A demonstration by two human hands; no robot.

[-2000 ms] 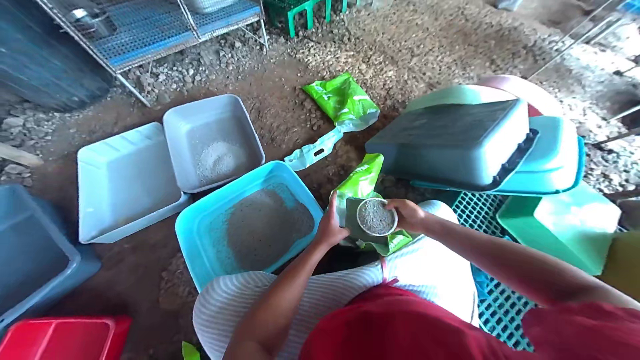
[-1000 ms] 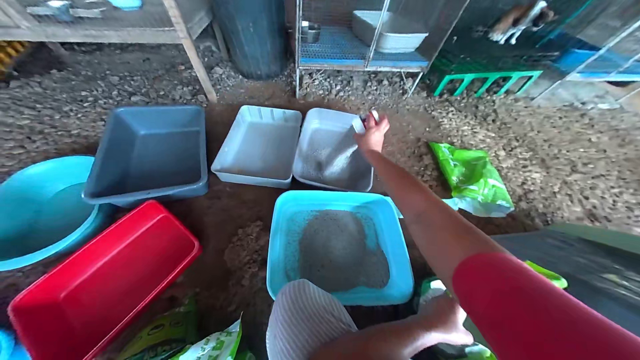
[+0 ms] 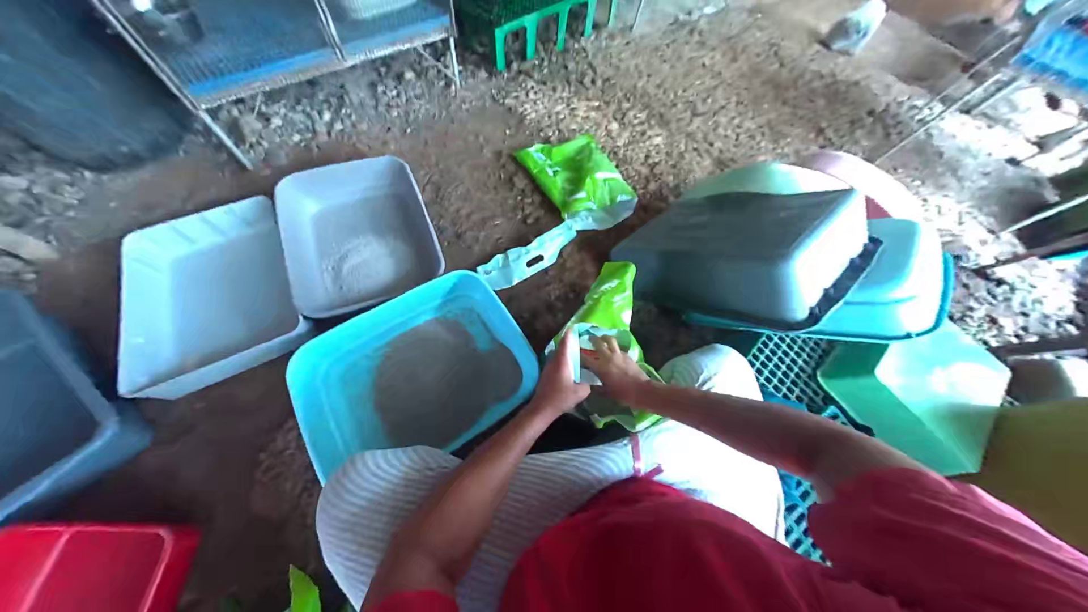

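Observation:
My left hand (image 3: pixel 561 379) grips the rim of an upright green plastic bag (image 3: pixel 610 299) between my knees. My right hand (image 3: pixel 614 371) reaches into the bag's mouth; its fingers and anything in them are partly hidden. Left of the bag, a turquoise tray (image 3: pixel 333 374) holds a broad patch of grey granules. Behind it a light grey tray (image 3: pixel 299 223) has a smaller heap of pale granules, and a whitish tray (image 3: pixel 212 280) stands beside that one.
A flattened green bag (image 3: pixel 578 178) lies on the dirt ahead. Upturned grey and blue trays (image 3: pixel 739 246) are stacked at right, near a green bin (image 3: pixel 926 399). A blue-grey tray (image 3: pixel 51 408) and a red tray (image 3: pixel 93 569) are at left; a wire cage (image 3: pixel 272 42) stands behind.
My right hand has come back from above the light grey tray to the green bag's mouth. The view has swung right since one second ago.

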